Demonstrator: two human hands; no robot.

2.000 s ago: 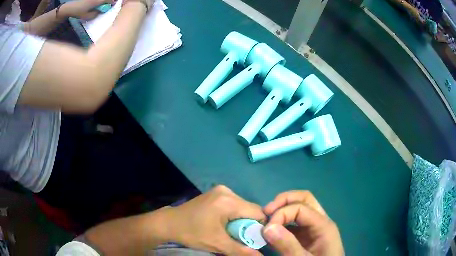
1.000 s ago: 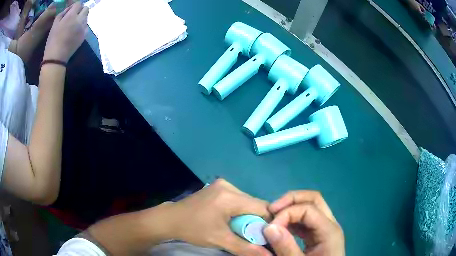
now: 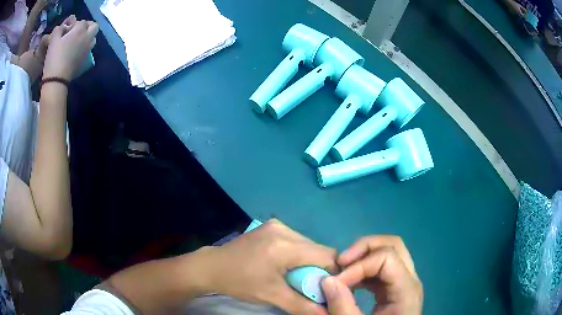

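My left hand [image 3: 265, 264] is closed around the mint-green handle of a handheld fan [image 3: 297, 278], at the bottom of the view. The handle's end faces up and right, with a pale round piece [image 3: 313, 287] on it. The rest of this fan is mostly hidden under my hand; a bit of mint shows above the wrist. My right hand [image 3: 382, 277] is at the handle end, thumb and fingertips touching the pale piece's edge. Whether it pinches anything small is hidden.
Several mint fans [image 3: 357, 169] lie in a slanted row on the green bench [image 3: 246, 154]. White sheets [image 3: 172, 37] lie upper left, beside another worker's arm [image 3: 52, 154]. A plastic bag of small mint pieces [image 3: 533, 246] is at right. The conveyor [image 3: 456, 80] runs beyond a metal rail.
The pale piece now sits flatter over the handle end, with my right thumb at its edge. The view has shifted slightly. The neighbour's arm has moved off the sheets to the left.
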